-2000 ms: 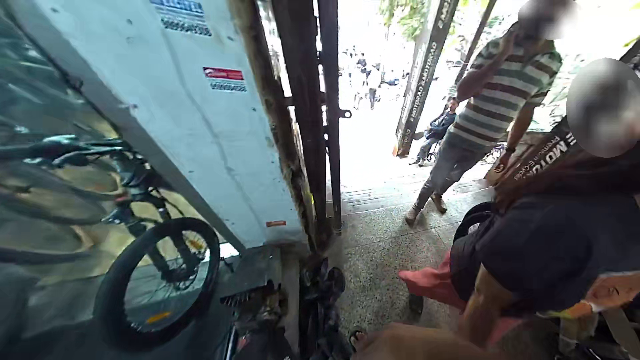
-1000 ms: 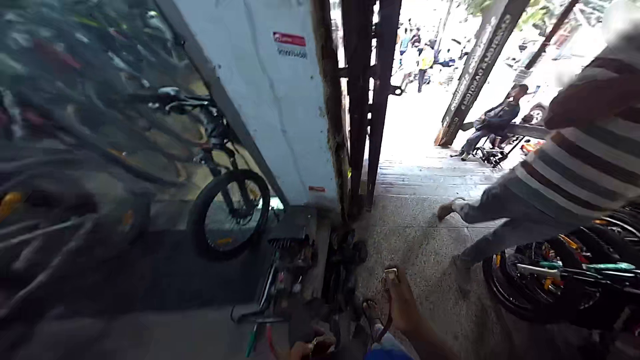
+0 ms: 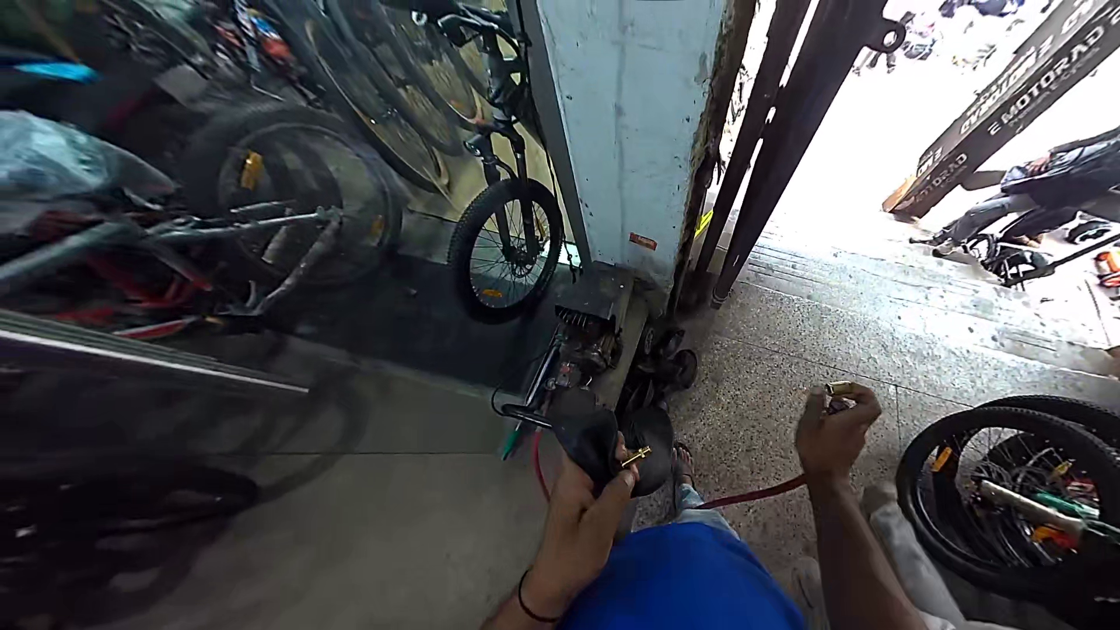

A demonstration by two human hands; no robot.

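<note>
My left hand [image 3: 582, 507], with a dark band on its wrist, holds a small brass fitting [image 3: 637, 457] between thumb and fingers. A black object that looks like a bicycle saddle [image 3: 584, 430] is close against its fingertips; whether the hand touches it is unclear. Off to the right, my right hand [image 3: 836, 429] is raised with fingers curled round a small brass-coloured piece [image 3: 838, 388]. A red hose [image 3: 761, 494] runs from near my legs towards the right wrist. Part of it also shows left of my left hand.
A finned machine, probably a compressor [image 3: 584, 341], stands by the white pillar [image 3: 626, 131]. Bicycles, one with a black front wheel [image 3: 507, 249], are at the left. Wheels [image 3: 1006, 490] lie at the lower right. Steps [image 3: 927, 302] lead outside, where a person [image 3: 1041, 188] sits.
My left hand has come further into view, showing the brass fitting. My right hand now has curled fingers. The person in the striped shirt is out of view. The view has turned leftwards.
</note>
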